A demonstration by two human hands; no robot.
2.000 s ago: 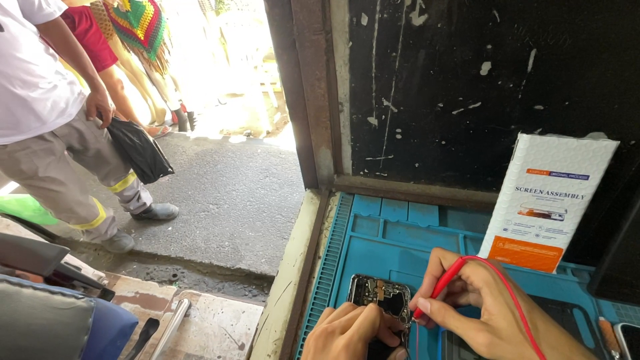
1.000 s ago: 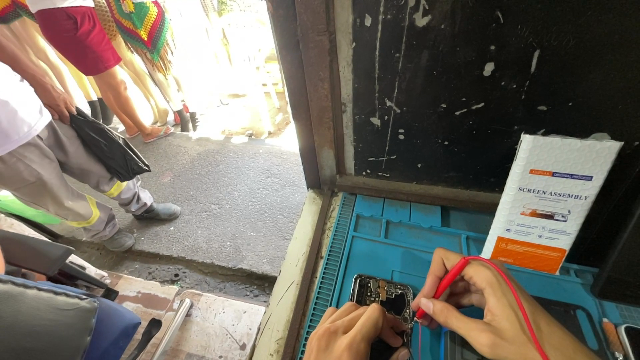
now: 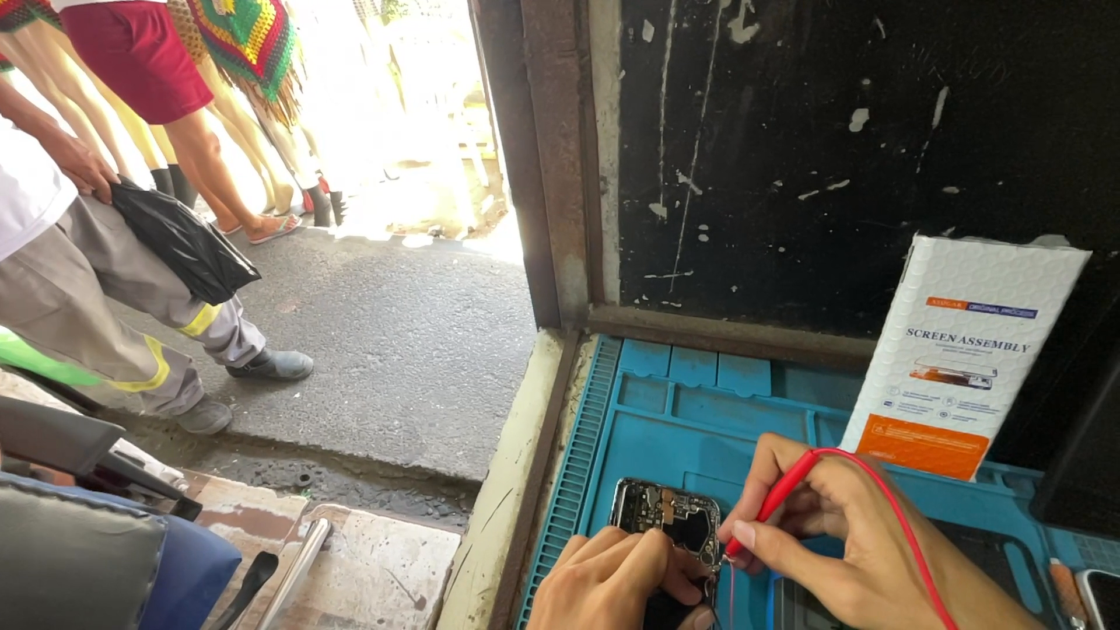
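An opened smartphone (image 3: pixel 669 516) with bare circuit boards lies on a blue silicone repair mat (image 3: pixel 647 446). My left hand (image 3: pixel 612 577) rests over its lower part, fingers bent; what they grip there is hidden. In my right hand (image 3: pixel 814 525) is a red test probe (image 3: pixel 783 494), held like a pen, with its red cable looping over the hand. The probe's tip end is at the phone's right edge, beside a thin reddish wire (image 3: pixel 731 591); whether they touch cannot be told.
A white padded "Screen Assembly" packet (image 3: pixel 971 359) leans upright at the mat's back. Dark flat devices (image 3: pixel 971 560) lie at the right. A metal door frame (image 3: pixel 560 175) borders the left side. Outside, a person with a black bag (image 3: pixel 188 241) stands on the pavement; a blue-grey seat (image 3: pixel 87 551) is lower left.
The person outside has shifted left, and another person in red shorts shows more fully than two seconds ago. Both my hands stay at the phone, with the probe still in the right.
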